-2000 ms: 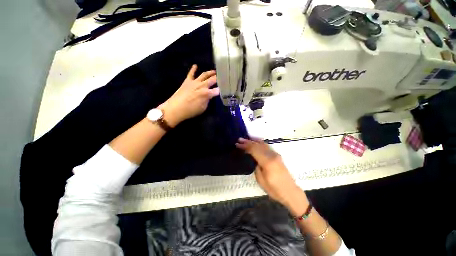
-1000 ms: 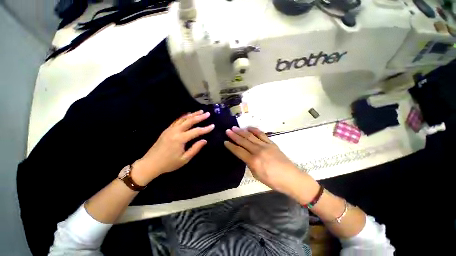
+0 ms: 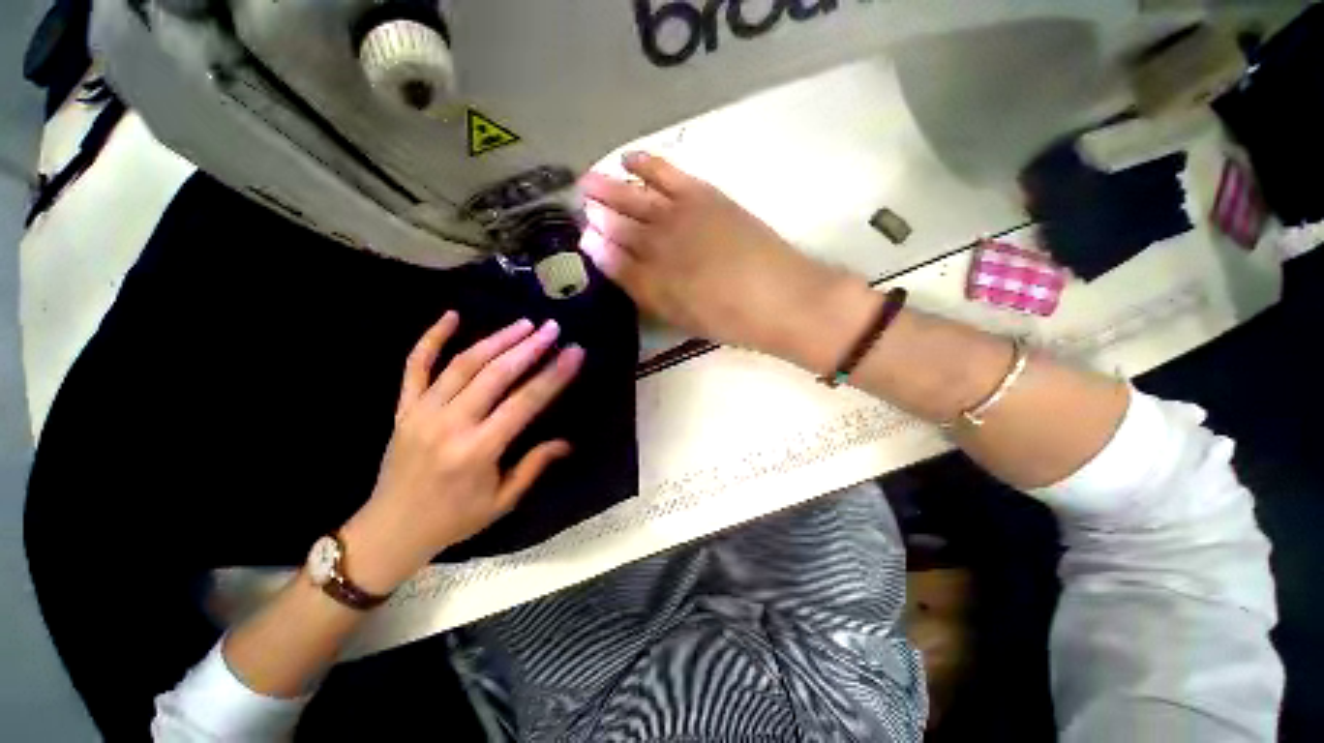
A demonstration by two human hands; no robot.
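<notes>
The black garment piece lies spread left of and under the needle area and hangs off the table's left front. The white sewing machine head stands over its right part. My left hand lies flat on the cloth, fingers spread, just in front of the presser foot area. My right hand is right beside the foot, fingers bent at the machine's lower edge; whether the fingertips pinch anything is hidden. The needle itself is hidden behind the head and a pale round knob.
A small brownish block lies on the machine bed. A pink-and-white checked piece and black cut pieces lie at right, with another checked piece beyond. A printed ruler runs along the front edge.
The view has moved closer to the machine head. My right hand has moved from the cloth edge up beside the presser foot. My left hand still rests on the cloth.
</notes>
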